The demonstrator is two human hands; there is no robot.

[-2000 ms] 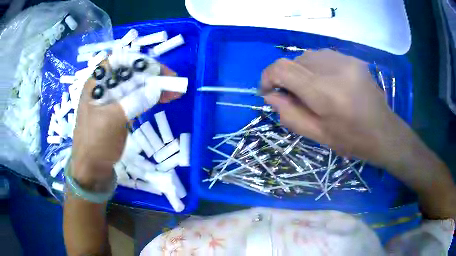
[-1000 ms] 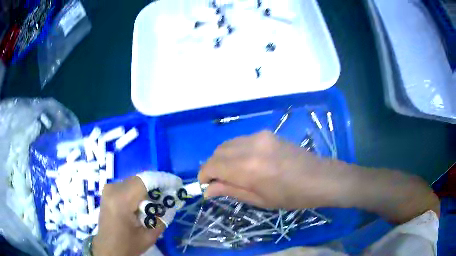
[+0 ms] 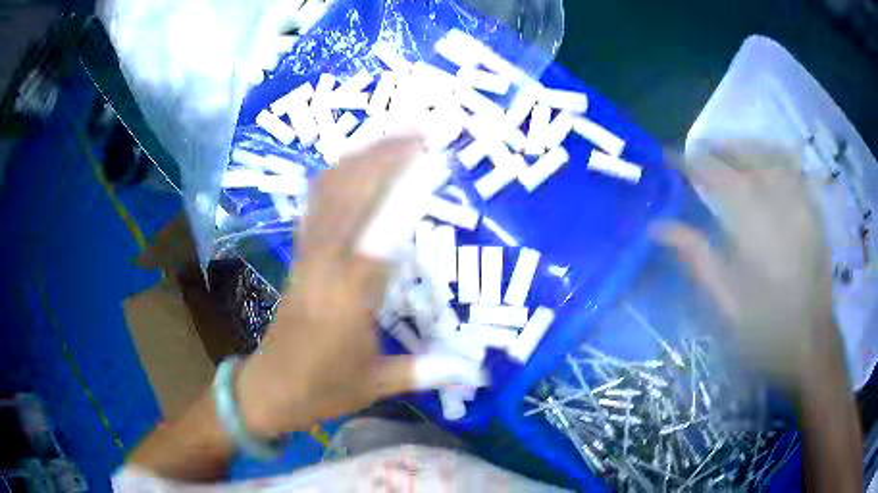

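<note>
My left hand (image 3: 332, 289), with white coverings on its fingers, is over the left compartment of the blue tray (image 3: 592, 217). Its thumb is apart from the fingers. Blurred whitish and dark shapes lie by its palm; I cannot tell whether it holds them. White sleeves (image 3: 491, 274) lie loose around and beyond it. My right hand (image 3: 765, 260) is strongly blurred above the right compartment, near the white tray. Its thumb is spread and no part shows in it. Thin stems (image 3: 655, 414) with shiny fittings lie tangled in the right compartment, partly behind the right hand.
The white tray (image 3: 756, 91) stands at the right with a few small dark-ended pieces, partly behind my right hand. A clear plastic bag (image 3: 183, 87) with white parts hangs over the tray's upper left. A brown box-like thing (image 3: 168, 351) is below, at the left.
The view has swung left, so the trays appear turned and further right. My hands have moved apart. The right hand has let go of the white sleeve held between them.
</note>
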